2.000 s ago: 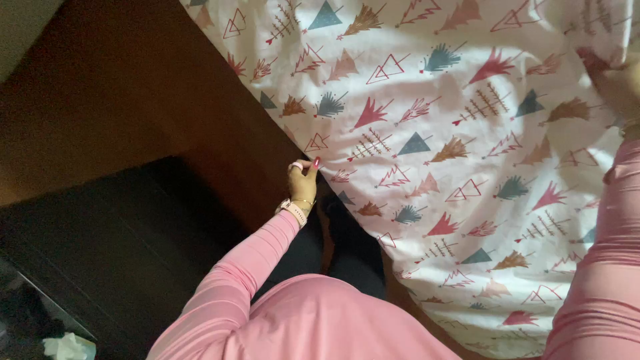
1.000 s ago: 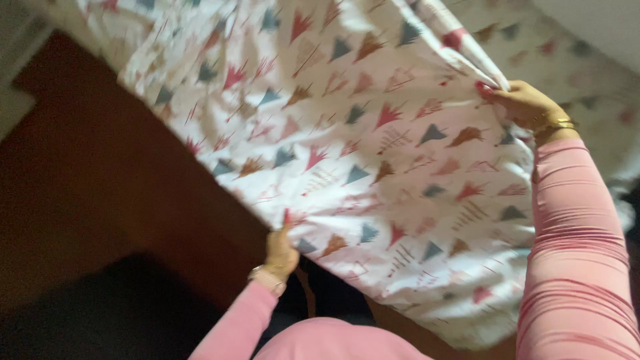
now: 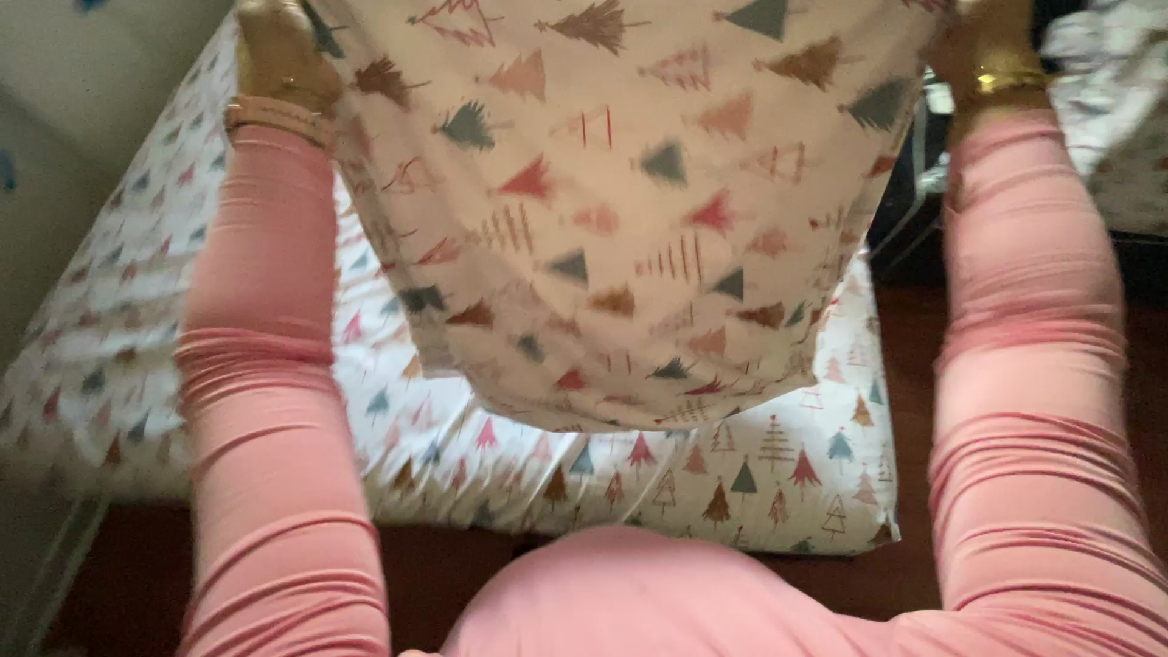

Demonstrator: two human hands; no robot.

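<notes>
A sheet-like cloth printed with small trees (image 3: 620, 219) hangs between my raised hands at the top of the view, its lower edge sagging in a curve. My left hand (image 3: 281, 50), with a pink band at the wrist, is at the cloth's left side; its fingertips are cut off by the frame. At the right side is my right hand (image 3: 995, 46), a gold bracelet on its wrist, its fingers also largely out of view. Below and behind the held cloth lies a mattress in a matching tree-print fitted sheet (image 3: 776, 474), wrinkled near its front edge.
A pale wall (image 3: 73, 119) runs along the left of the mattress. At the right, another tree-print cloth (image 3: 1113, 109) lies beyond a dark piece of furniture (image 3: 899, 205). Dark reddish floor (image 3: 903, 365) shows beside and in front of the mattress.
Both hands are now raised and apart with a cloth hanging between them; before, they were at the printed fabric on the bed. The view has shifted strongly.
</notes>
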